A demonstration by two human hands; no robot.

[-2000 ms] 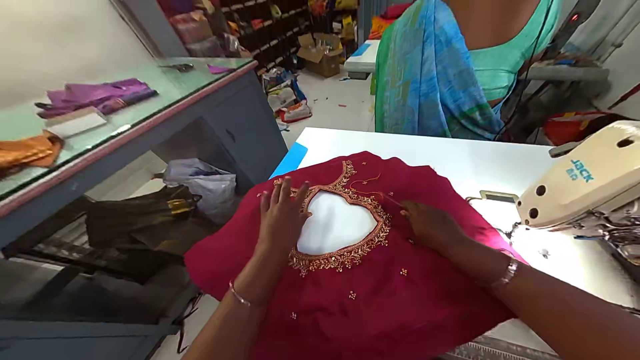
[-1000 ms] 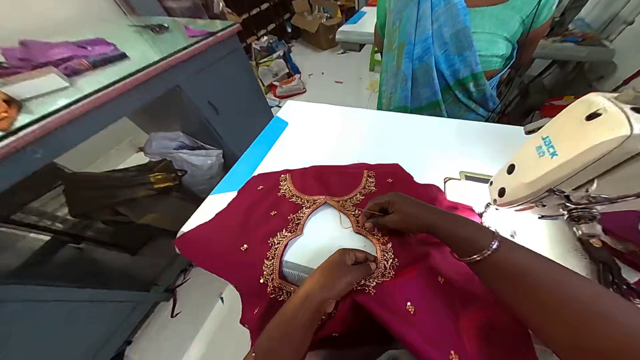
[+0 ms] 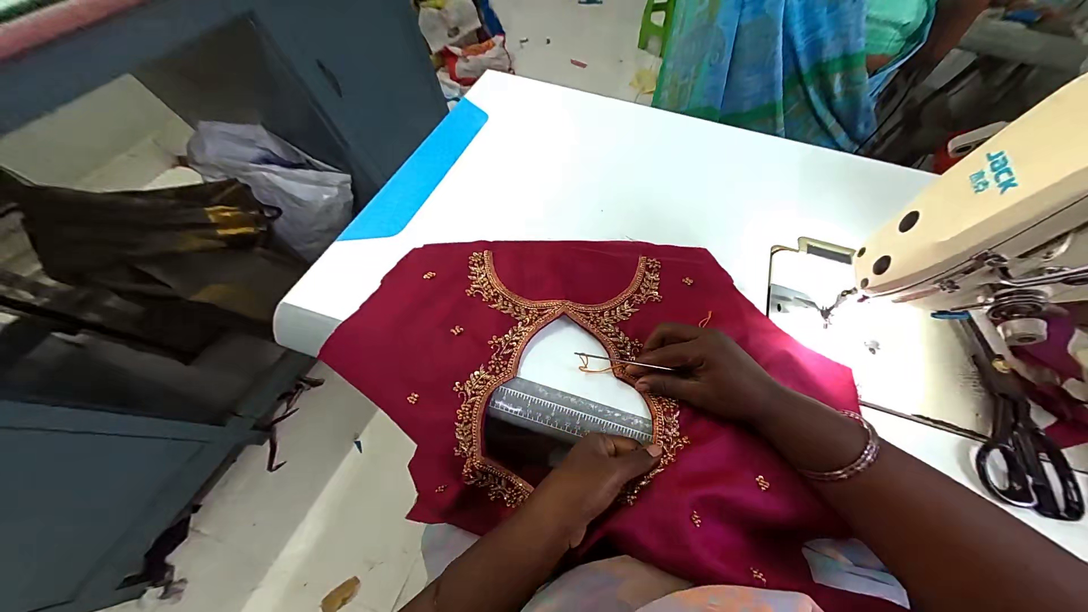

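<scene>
A maroon fabric piece (image 3: 391, 340) with gold embroidery lies over the near edge of the white table, partly on my lap. Its neckline opening shows the table top and a metal ruler (image 3: 569, 411). My right hand (image 3: 701, 370) pinches a thin needle-like metal tool (image 3: 633, 363) at the opening's right edge, and orange thread (image 3: 595, 368) loops near its tip. Just below, my left hand (image 3: 608, 463) pinches the embroidered border (image 3: 667, 425) at the lower right of the opening, its fingertips closed on the cloth.
A Jack sewing machine (image 3: 977, 212) stands at the right, its lamp lit. Black-handled scissors (image 3: 1011, 442) lie beside it. Past the white table (image 3: 595, 187) is a person in a blue-green garment (image 3: 765, 68). A grey cabinet (image 3: 340, 85) and plastic bag (image 3: 272, 183) are at the left.
Two seconds ago my left hand lay spread on the fabric left of the opening; now it pinches the lower right border. The fabric has turned and shifted nearer. The view has tilted down.
</scene>
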